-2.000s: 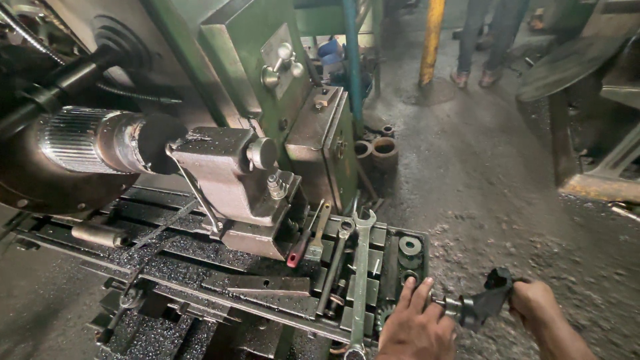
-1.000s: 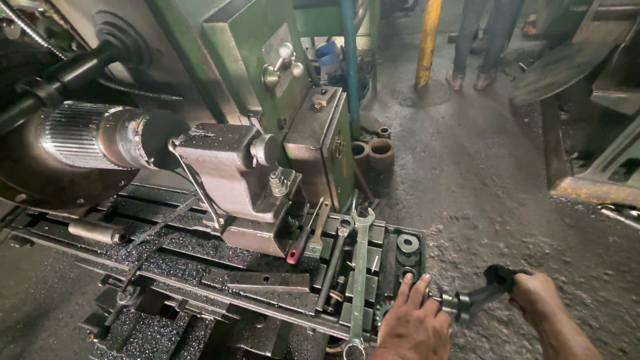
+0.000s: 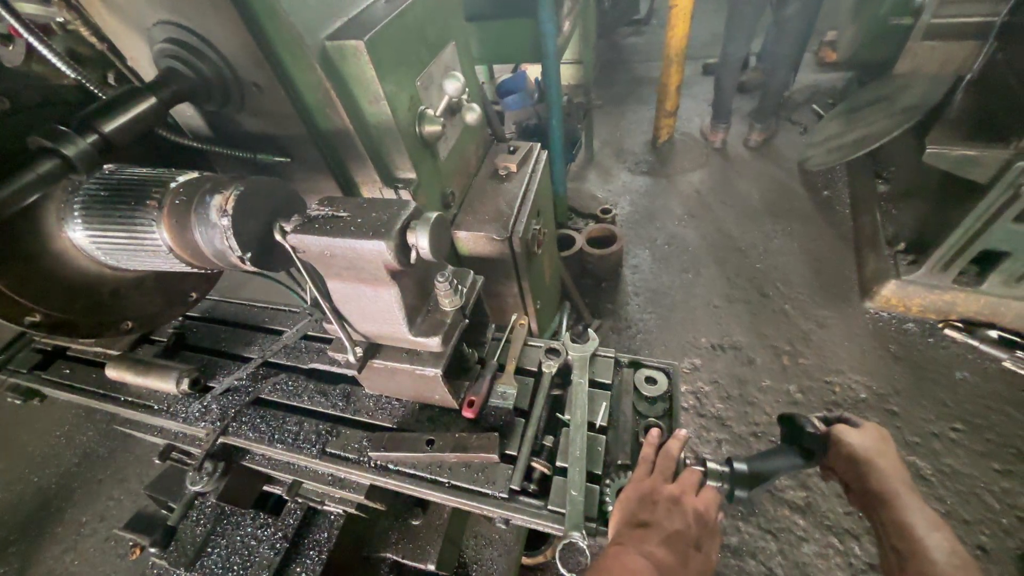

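Note:
My right hand (image 3: pixel 864 460) is closed around the handle end of a dark crank handle (image 3: pixel 760 472) at the right end of the milling machine table. My left hand (image 3: pixel 672 512) lies at the table's end beside the crank's hub, fingers spread; whether it grips anything is hidden. Left of it lie a combination wrench (image 3: pixel 578 440), a ratchet-type wrench (image 3: pixel 536 420), a brush (image 3: pixel 509 384) and a red-handled screwdriver (image 3: pixel 478 392). Washers (image 3: pixel 650 382) sit in the end tray. A splined metal workpiece (image 3: pixel 132 220) is held against the tailstock (image 3: pixel 360 272).
Metal chips cover much of the slotted table (image 3: pixel 272 400), where a flat steel bar (image 3: pixel 432 446) lies. Behind are a green machine housing (image 3: pixel 392 88), pipe pieces (image 3: pixel 602 244) and a yellow post (image 3: pixel 672 72). A person's legs (image 3: pixel 744 80) stand farther back.
The crank handle and my right hand on it have changed angle slightly about the hub. My left hand stays at the table's end.

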